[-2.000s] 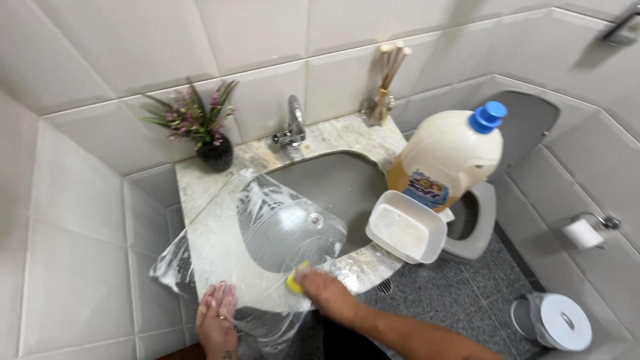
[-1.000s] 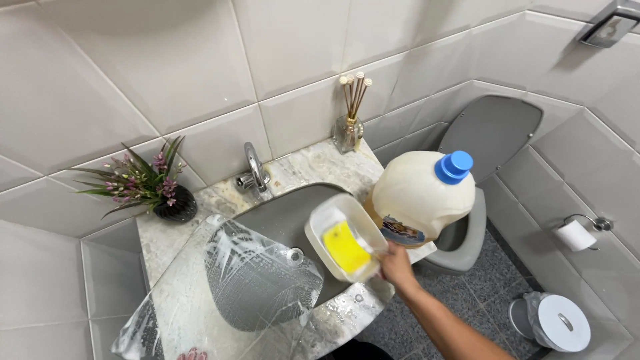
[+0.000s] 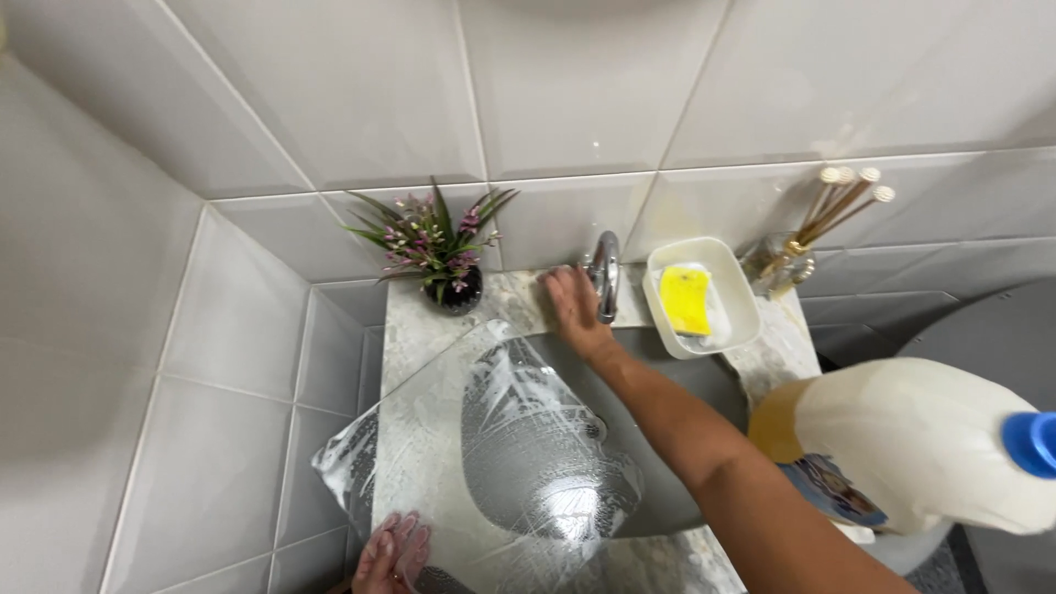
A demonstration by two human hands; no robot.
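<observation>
A clear, soap-streaked glass or plastic sheet [image 3: 528,437] lies slantwise over the left part of the grey sink basin [image 3: 701,412]. At its lower left edge, my left hand [image 3: 392,554] grips the sheet. My right hand [image 3: 575,305] reaches across the basin to the left side of the chrome faucet [image 3: 606,276]; whether it touches the tap handle is hidden. Right of the faucet, a yellow sponge [image 3: 685,300] rests in a white plastic container [image 3: 747,318] with suds, at the back of the marble countertop [image 3: 421,330].
A potted flowering plant [image 3: 454,264] stands at the counter's back left. A glass reed diffuser [image 3: 775,260] stands at the back right. In front at the right is a large blue-capped plastic jug [image 3: 891,429], beside the toilet. Tiled walls close in behind and at the left.
The container with the sponge has moved from the basin's right side to behind it, beside the faucet. My right hand has let go of it and moved left to the faucet.
</observation>
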